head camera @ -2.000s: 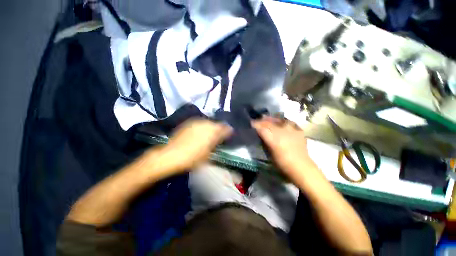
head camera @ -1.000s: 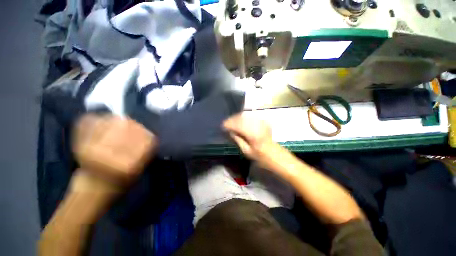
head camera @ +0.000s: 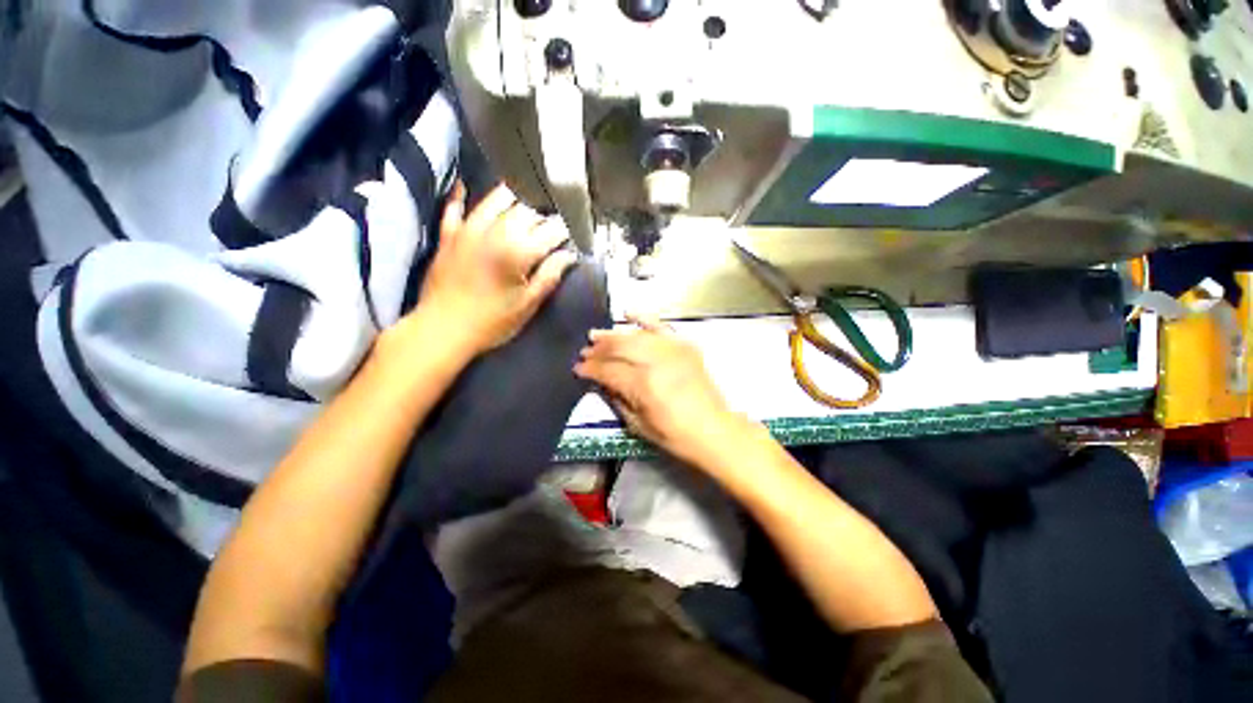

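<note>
A black cloth panel (head camera: 502,405) lies over the table edge and hangs toward the lap. Its upper end is beside the presser foot and needle (head camera: 643,240) of the cream sewing machine (head camera: 879,55). My left hand (head camera: 488,268) holds the cloth near its upper end, fingertips left of the presser foot. My right hand (head camera: 646,378) pinches the cloth's right edge, a little below the needle. The rest of the garment, pale grey with dark bands (head camera: 165,275), is heaped at the left. Whether the cloth is under the foot cannot be told.
Scissors (head camera: 841,350) with orange and green handles lie right of my right hand on the white table (head camera: 948,371). A flat black rectangle, perhaps a phone (head camera: 1051,313), lies farther right. A yellow packet (head camera: 1202,357) is at the right end. Black cloth (head camera: 1086,563) is heaped right of the lap.
My left hand has moved up and right to beside the needle, bringing the black cloth with it. My right hand has stayed on the cloth's right edge. The view has shifted closer to the machine.
</note>
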